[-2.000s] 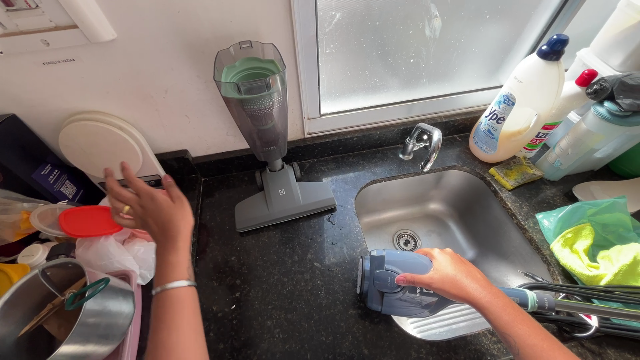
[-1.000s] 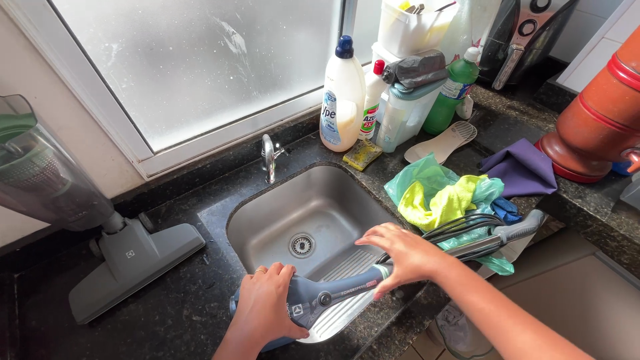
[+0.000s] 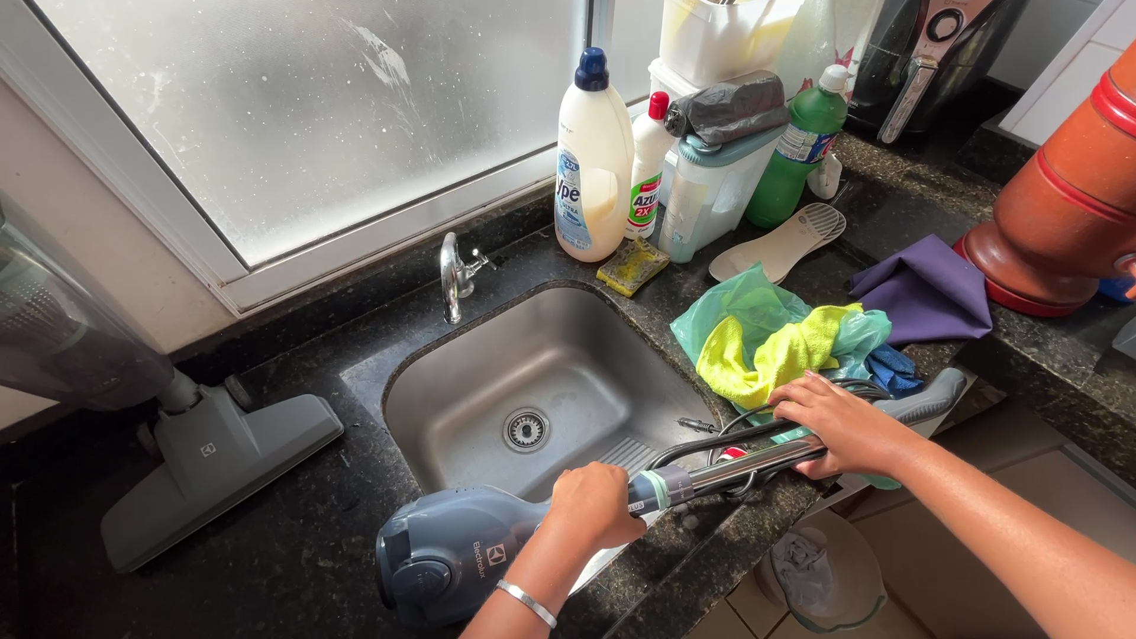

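Observation:
A blue-grey Electrolux vacuum cleaner body [image 3: 461, 546] lies across the near edge of the sink. My left hand [image 3: 596, 504] is closed around its narrow neck, where the metal tube [image 3: 719, 472] begins. Farther along, my right hand [image 3: 839, 424] grips the tube and the black cord beside it. The tube ends in a grey handle [image 3: 927, 399] at the right. At the left, the grey floor nozzle [image 3: 213, 475] stands on the counter with the clear dust container [image 3: 67, 328] attached above it.
The steel sink [image 3: 497, 364] has a chrome faucet [image 3: 453, 280] behind it. Detergent bottle [image 3: 593, 169], sponge [image 3: 632, 266], yellow cloth [image 3: 754, 359], green plastic bag [image 3: 737, 306] and purple cloth [image 3: 927, 288] lie around its right side. A clay water filter [image 3: 1056, 213] stands far right; a bin [image 3: 825, 572] is below.
The view has swung right. My left hand, raised and apart from the vacuum body two seconds ago, now grips its neck. My right hand has moved from the body to the tube and cord.

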